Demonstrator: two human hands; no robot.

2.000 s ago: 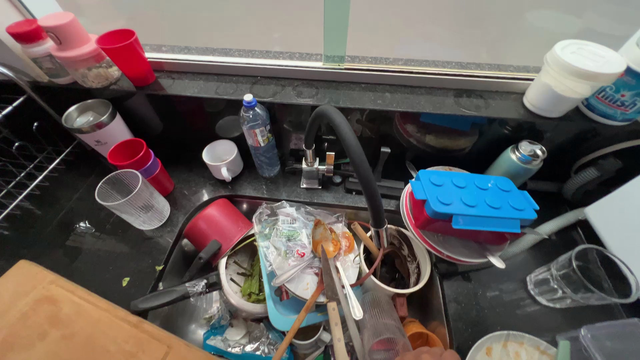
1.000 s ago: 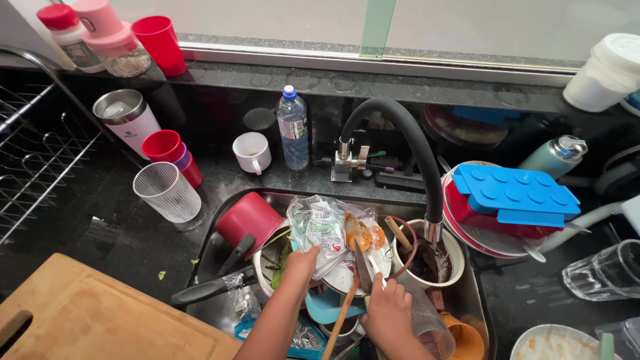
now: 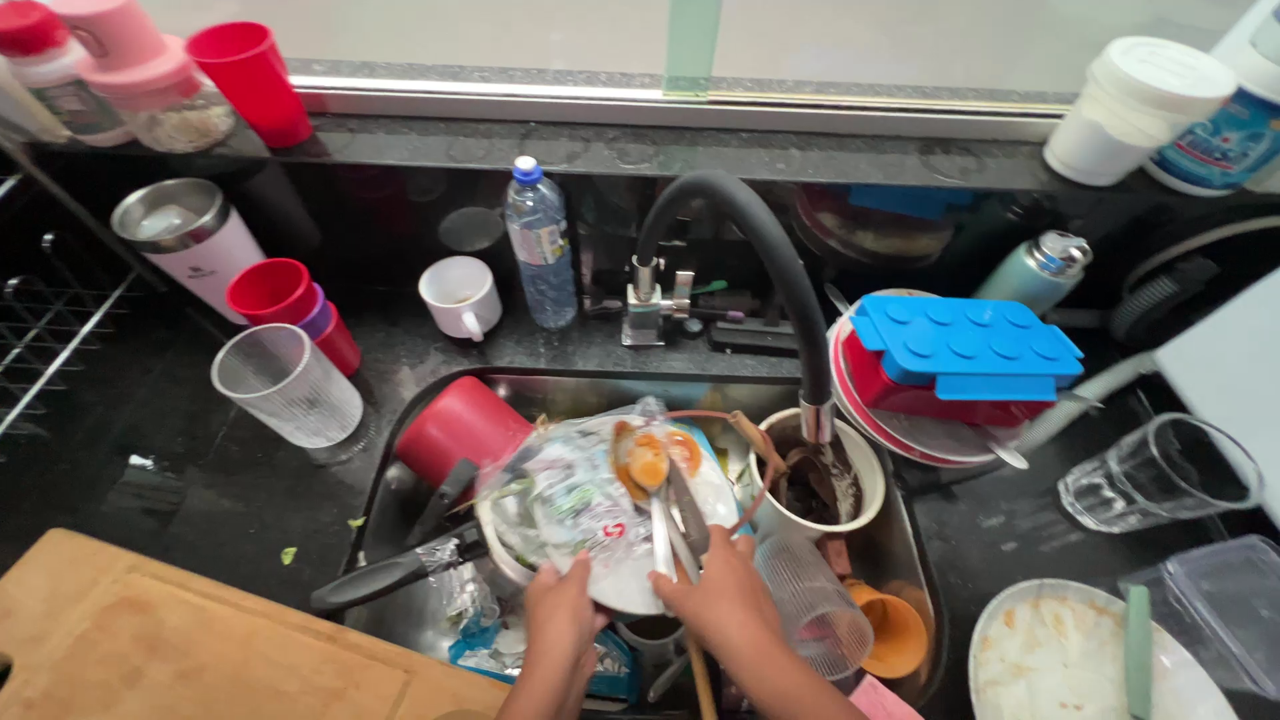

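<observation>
My left hand (image 3: 562, 610) grips the near left edge of a white plate (image 3: 625, 585) over the sink. At its near right edge my right hand (image 3: 722, 590) holds the plate and cutlery together. A crumpled clear plastic bag (image 3: 575, 490) covers much of the plate, beside a sauce-stained spoon (image 3: 645, 462) and a knife (image 3: 687, 505). Left of the plate lie a red pot (image 3: 463, 430) and a black pan handle (image 3: 385, 580). A white pot (image 3: 868, 480) with dark residue stands under the black faucet hose (image 3: 760, 215). A ribbed clear cup (image 3: 815, 600) and an orange cup (image 3: 892, 630) are at the right.
A wooden cutting board (image 3: 190, 640) lies at the near left. Behind the sink stand a white mug (image 3: 460, 298) and a water bottle (image 3: 542, 250). Right of it are stacked plates with a blue-lidded box (image 3: 965, 345), a glass (image 3: 1155, 475) and a dirty white dish (image 3: 1060, 650).
Both hands, out of clear view two seconds ago, have come into the sink. Since one second ago, the plate with the bag and cutlery has been raised and now rests in both hands.
</observation>
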